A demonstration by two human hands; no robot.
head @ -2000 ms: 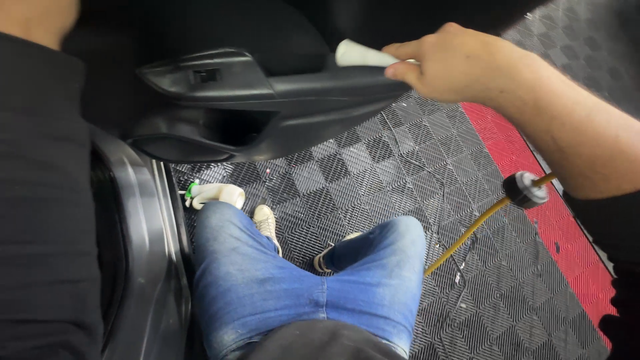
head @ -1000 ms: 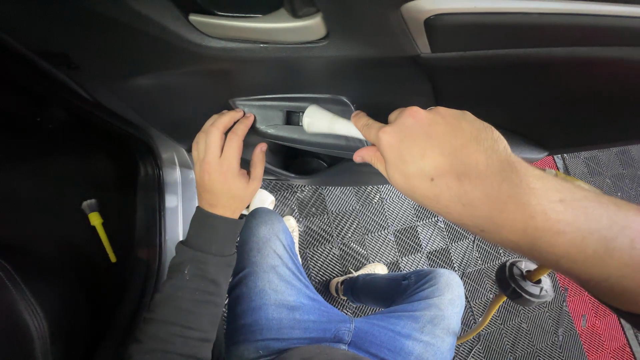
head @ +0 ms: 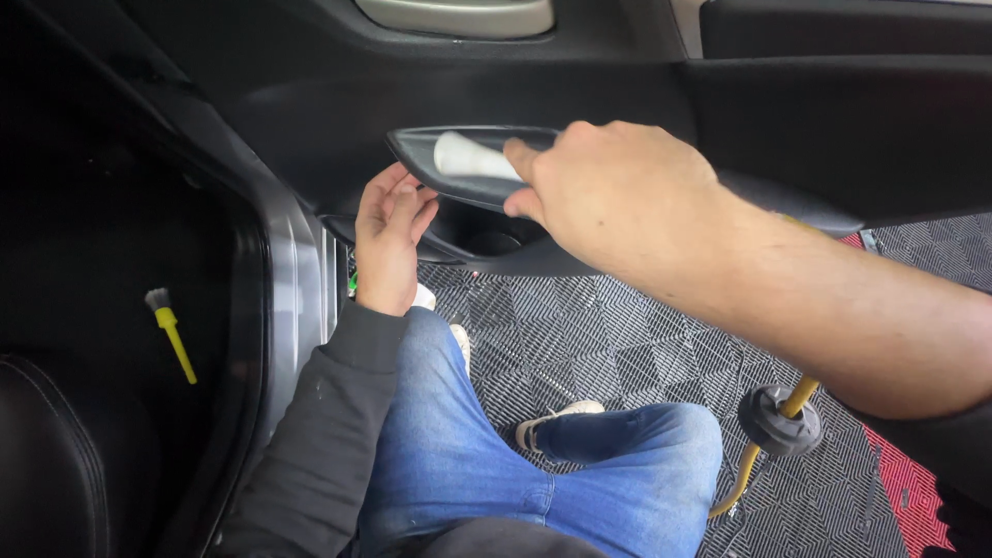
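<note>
My right hand [head: 620, 198] grips a white, flared nozzle [head: 471, 158], whose wide end lies over the armrest recess of a car's door panel [head: 434, 93]. The rest of the tool is hidden by the hand and forearm. My left hand [head: 394, 236] is at the left end of the black armrest trim [head: 465, 190], its fingertips touching the lower edge and its fingers slightly curled. Just below the trim is a dark door pocket [head: 492, 242]. Above is a light door handle [head: 461, 15].
A yellow-handled detailing brush [head: 177, 337] lies in the dark car interior at left, beside a seat [head: 46, 457]. A yellow hose with a black round collar [head: 779, 420] hangs at right. Below are floor tiles [head: 620, 333] and my knees; a white bottle [head: 424, 297] stands partly hidden.
My left hand, at the trim's left end a second ago, has shifted to its lower edge. The nozzle has moved left along the recess. The view has shifted since two seconds ago.
</note>
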